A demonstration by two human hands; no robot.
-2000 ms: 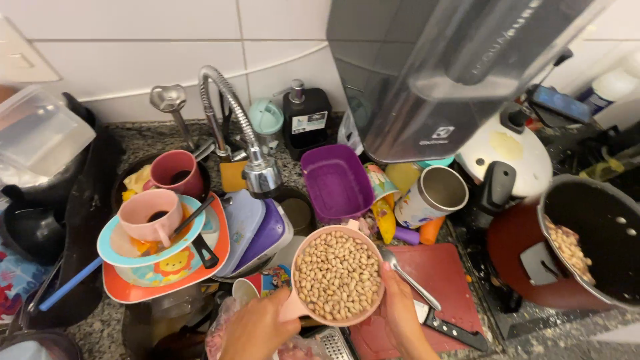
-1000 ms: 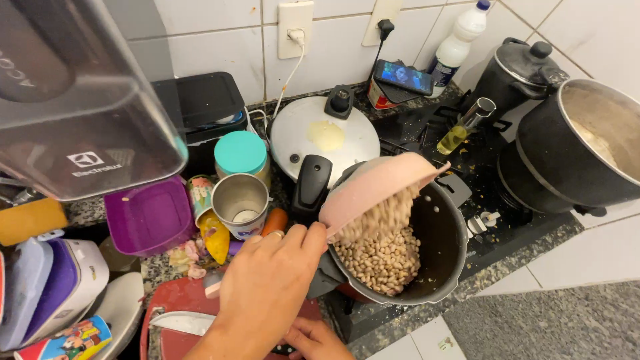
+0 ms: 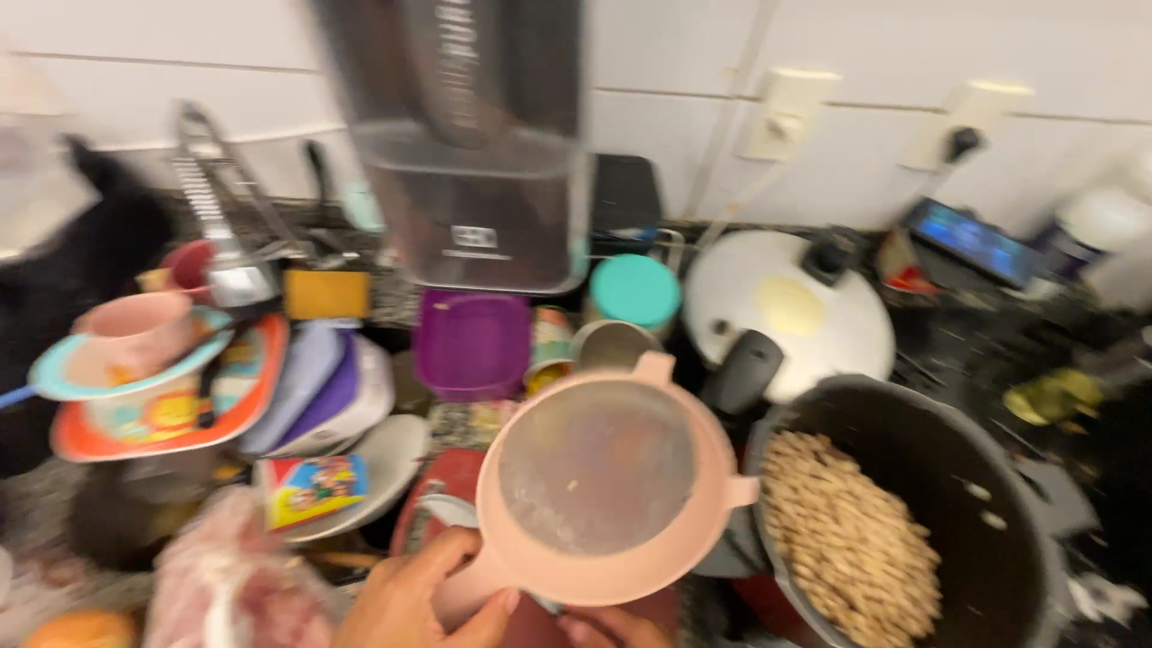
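Observation:
My left hand [image 3: 418, 594] grips the handle of a pink plastic strainer [image 3: 621, 576], tilted, its mesh nearly bare with a small fragment on it. Partly hidden under the strainer's lower rim is my right hand [image 3: 621, 625], over the red cutting board [image 3: 454, 472]; whether it holds anything cannot be told. To the right of the strainer stands a dark pressure cooker pot [image 3: 936, 414], with a heap of beige beans [image 3: 846, 531] along its left side. A metal blade [image 3: 450, 509] shows on the board, partly covered.
A water purifier [image 3: 477, 198] stands behind a purple container [image 3: 472, 346]. Left are stacked dishes [image 3: 171, 432], the faucet [image 3: 238, 270] and a plastic bag [image 3: 234, 576]. A white lid [image 3: 792, 306], a turquoise-lidded jar [image 3: 634, 290] and a phone [image 3: 972, 243] lie behind the pot.
The beans, first in the strainer, were being tipped into the pot one second ago and now lie in it. My left hand has moved the strainer left, away from the pot. The view has swung.

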